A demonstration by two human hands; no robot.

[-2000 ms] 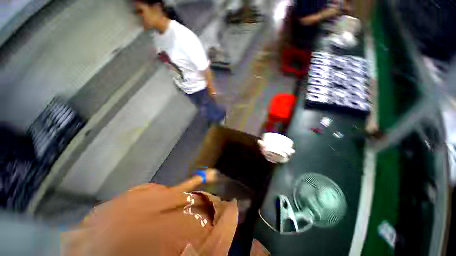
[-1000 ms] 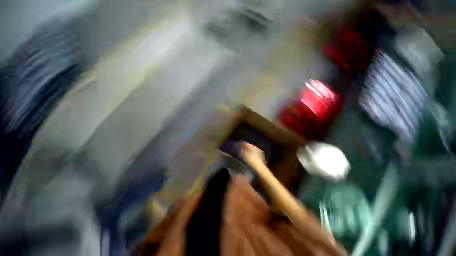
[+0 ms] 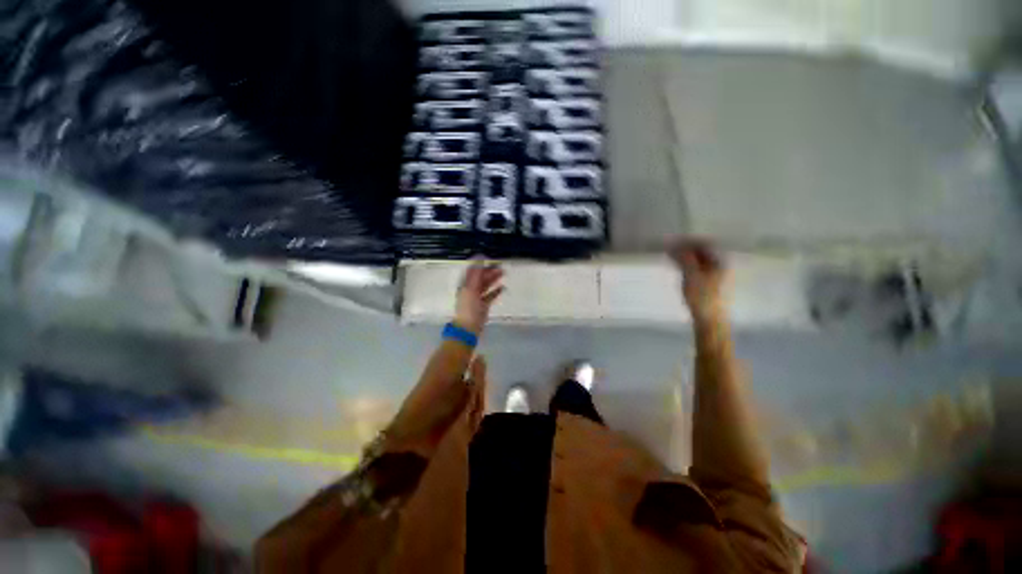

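A black tray (image 3: 504, 243) filled with white-silver housings (image 3: 453, 179) lies ahead of me on a pale surface. The housings sit in upright rows, with a sideways row between them. The tray's near edge looks thick, but I cannot tell whether trays are stacked. My left hand (image 3: 480, 294), with a blue band at the wrist, is just below the tray's near edge, empty with fingers apart. My right hand (image 3: 700, 267) is at the surface's front edge, to the right of the tray and apart from it; it is blurred and its fingers look curled.
Glossy black sheeting or bags (image 3: 191, 146) lie left of the tray. The pale surface (image 3: 773, 157) extends to the right. Below its white front edge (image 3: 538, 289) are the grey floor, yellow floor lines and my feet. Blurred red objects (image 3: 107, 533) show at both lower corners.
The view has swung away from the green bench, fan, open box and red stool to the pale surface with the tray. Both my hands now show, reaching forward.
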